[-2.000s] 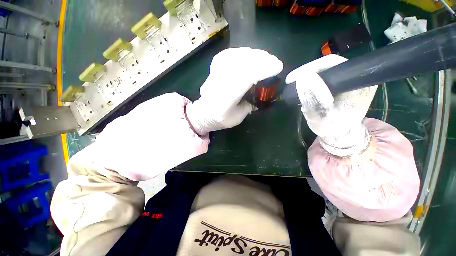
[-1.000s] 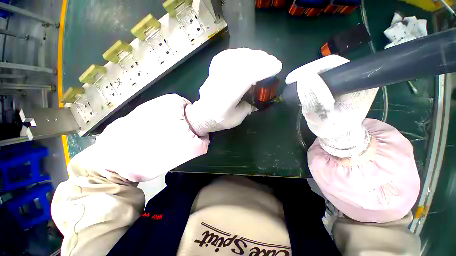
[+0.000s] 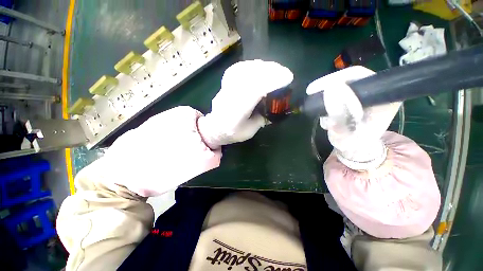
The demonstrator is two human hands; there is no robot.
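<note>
My left hand, in a white glove, grips a small black transformer with orange-copper winding over the bench. My right hand, also gloved in white, holds a long dark grey dispensing syringe lying across to the right edge. The syringe's tapered front end points left at the transformer, and its small tip is at or very near the transformer's right side. Whether they touch, and any glue, I cannot tell. My left fingers partly hide the transformer.
A pale metal fixture with yellow-green blocks stands at the left. Black transformers with orange edges stand at the top. A black-and-orange part lies behind my right hand, near a crumpled white cloth. Blue stools are at lower left.
The view has shifted slightly, so the bench items sit lower in the picture. Both hands keep their holds; the transformer has tilted slightly.
</note>
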